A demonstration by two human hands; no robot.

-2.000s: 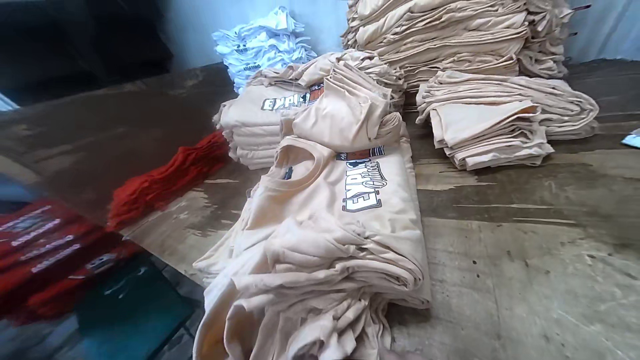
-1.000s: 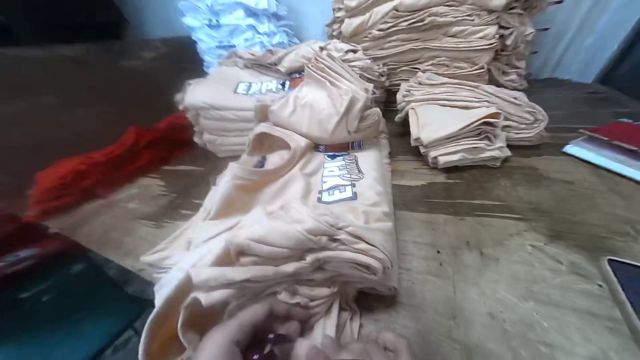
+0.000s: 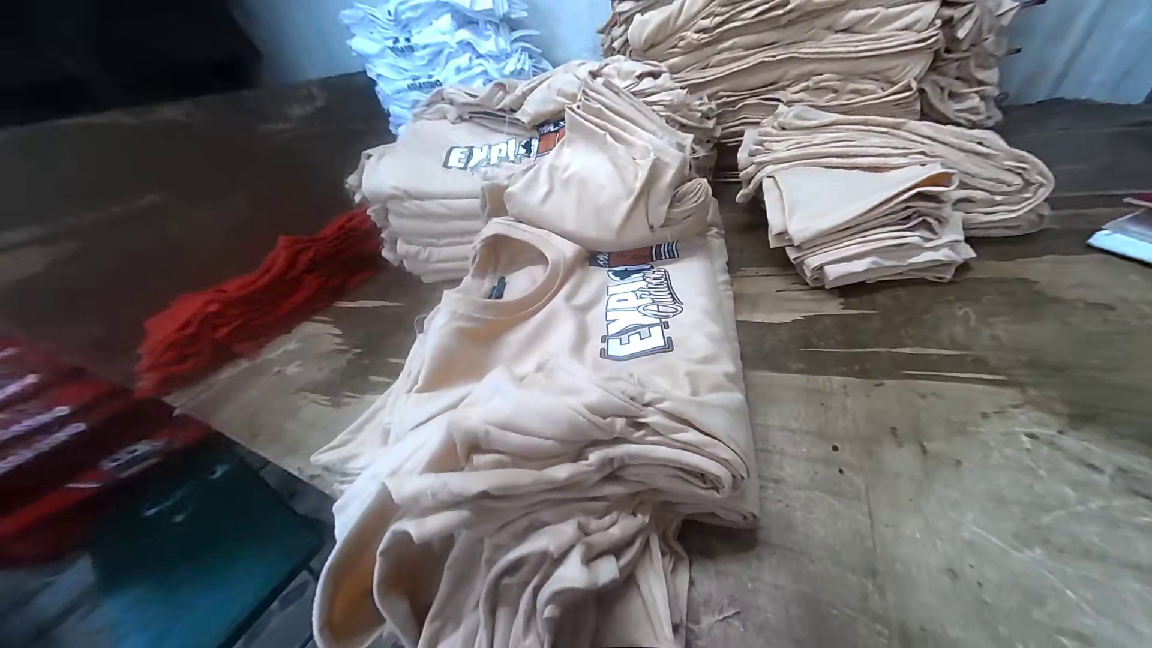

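Neither of my hands shows in the head view. A stack of beige T-shirts with a printed chest design [image 3: 666,378] lies folded on the wooden table, a round collar [image 3: 526,279] at its upper left. Loose folds hang toward the near edge at the bottom. A bunch of folded beige fabric pieces [image 3: 594,193] rests on the upper end of this stack. Just behind, to the left, sits another pile of printed beige shirts [image 3: 427,193]. To the right are smaller folded beige pieces [image 3: 855,216] against a longer folded bundle [image 3: 999,180].
Tall beige fabric stacks [image 3: 810,54] and a light blue pile [image 3: 441,54] stand at the back. Red fabric [image 3: 261,297] lies on the left of the wooden table [image 3: 900,504]. Beyond the left edge are red printed fabric [image 3: 54,450] and a dark green surface [image 3: 198,531].
Fingers that showed at the bottom edge one second ago, by the hanging folds, are out of view. The beige stacks look unchanged.
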